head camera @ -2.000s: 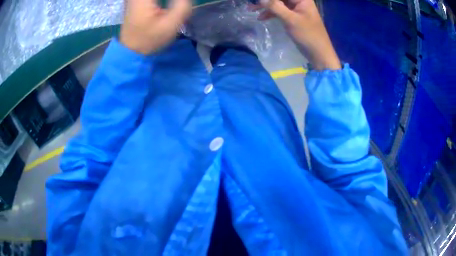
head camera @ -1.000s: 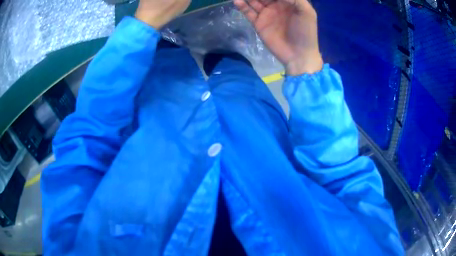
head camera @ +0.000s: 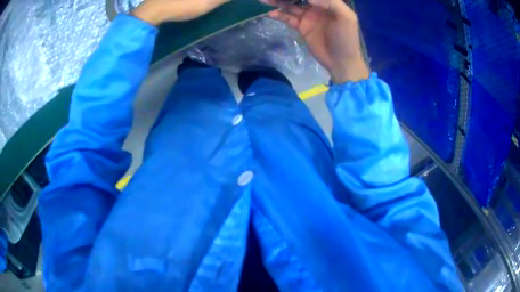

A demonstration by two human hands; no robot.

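My left hand [head camera: 185, 8] is at the top edge over the green bench [head camera: 196, 27], and its fingers are cut off by the picture's edge. My right hand [head camera: 330, 37] is right of it at the bench edge, palm partly showing, fingers bent towards the left. A small dark thing [head camera: 295, 1] shows at its fingertips, mostly cut off by the top edge. Whether the hand grips it cannot be told. Whitish bubble wrap [head camera: 48, 48] lies on the bench at the left.
Clear plastic [head camera: 256, 48] hangs below the bench edge by my feet. Large blue panels [head camera: 410, 74] stand at the right. A pale grey open-sided plastic thing [head camera: 17, 219] is at the lower left. Yellow lines [head camera: 313, 92] cross the grey floor.
My left hand and sleeve have moved left and up. My right hand has shifted left and turned its palm into view. The dark thing at its fingertips shows again.
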